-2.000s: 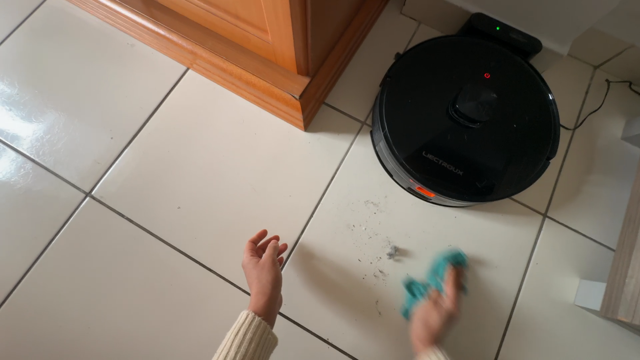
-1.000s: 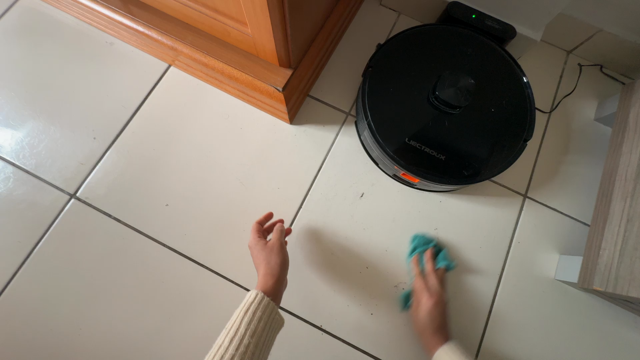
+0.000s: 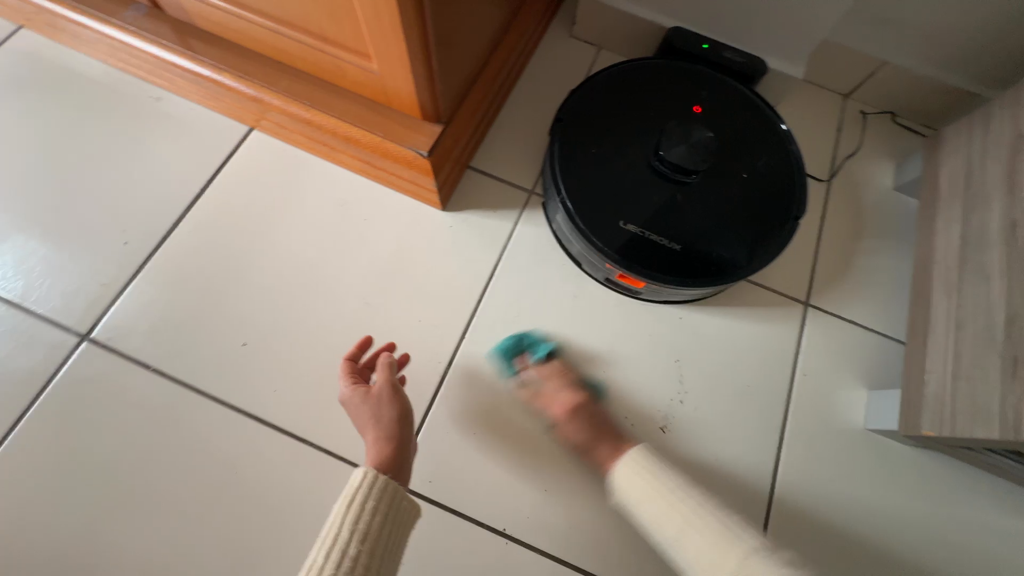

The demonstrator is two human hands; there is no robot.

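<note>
My right hand [image 3: 564, 404], blurred by motion, holds a teal cloth [image 3: 524, 350] against or just above the pale floor tile [image 3: 512, 472]; contact is not clear. To its left, my left hand [image 3: 379, 400] is empty, its fingers apart and loosely curled. Small dark crumbs [image 3: 663, 429] lie on the tile to the right of my right hand. Above the cloth in the view, a round black Liectroux robot vacuum [image 3: 680, 192] stands on the floor, with a red light on its top and an orange one on its side.
A wooden cabinet [image 3: 352, 120] fills the upper left. Behind the robot vacuum, a black charging dock [image 3: 712, 52] with a green light sits by the wall. Its thin cable [image 3: 852, 152] runs right. A grey wood-grain piece of furniture [image 3: 960, 296] stands at the right edge.
My right hand has swept the cloth left, towards my left hand. The grey clump of dust seen two seconds ago on the tile no longer shows there. My left hand remains empty.
</note>
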